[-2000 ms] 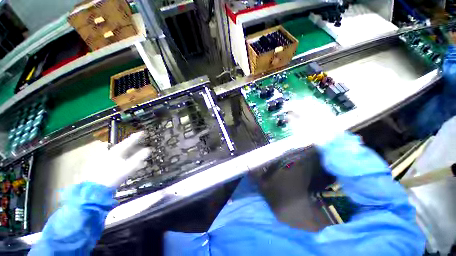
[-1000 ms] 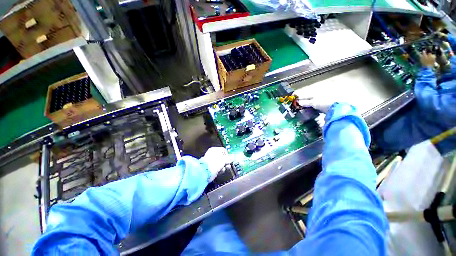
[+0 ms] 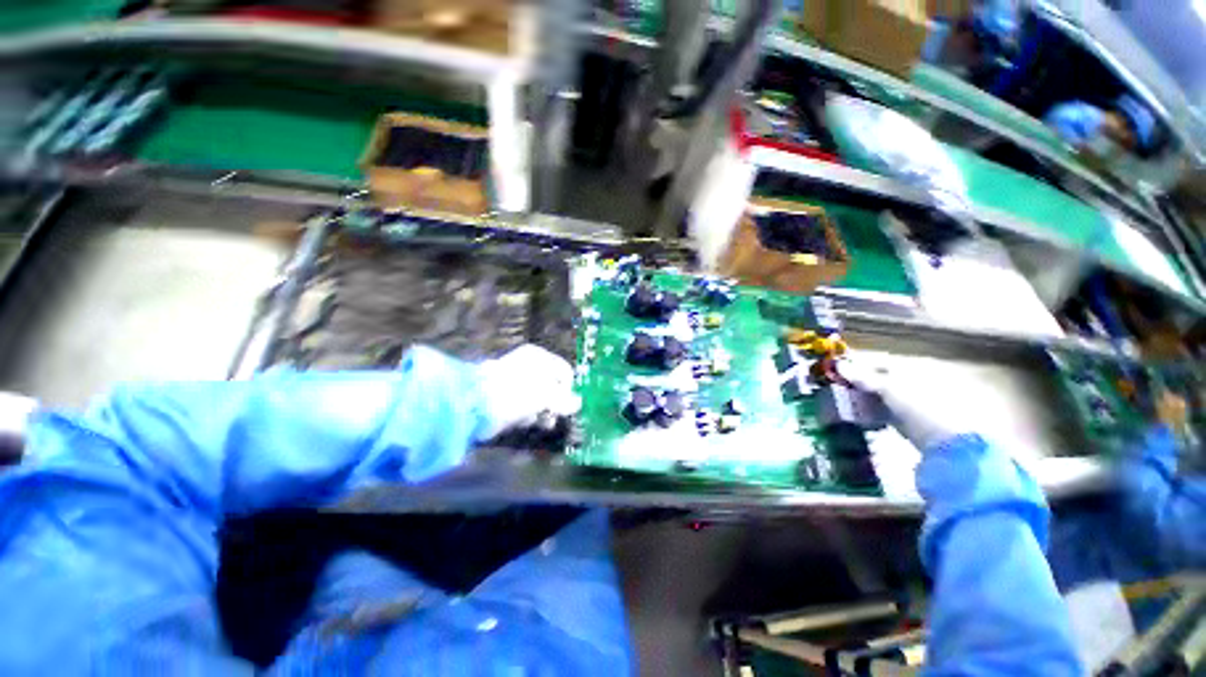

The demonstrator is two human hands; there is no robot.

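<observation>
A green circuit board [image 3: 727,397] crowded with parts lies in front of me, slightly blurred. My left hand [image 3: 529,390], in a white glove, holds its left edge. My right hand [image 3: 913,407], also gloved, is at its right end beside the yellow-orange coil [image 3: 817,347] and dark blocks; its fingertips are blurred, but it appears to grip the end. The dark carrier frame [image 3: 410,304] lies left of the board, its right side against or under the board's left edge. My left sleeve hides its near edge.
The metal conveyor rail [image 3: 529,500] runs along my side. Cardboard boxes of black parts stand behind the line, at left [image 3: 430,165] and right [image 3: 783,245]. Pale plates [image 3: 152,311] flank the work. A blue sleeve [image 3: 1153,496] of another person is at far right.
The gap between board and carrier frame has closed, the board now meeting the frame's right side. Both hands stay at the board's ends. The view has turned. Earlier, my left hand was over the frame.
</observation>
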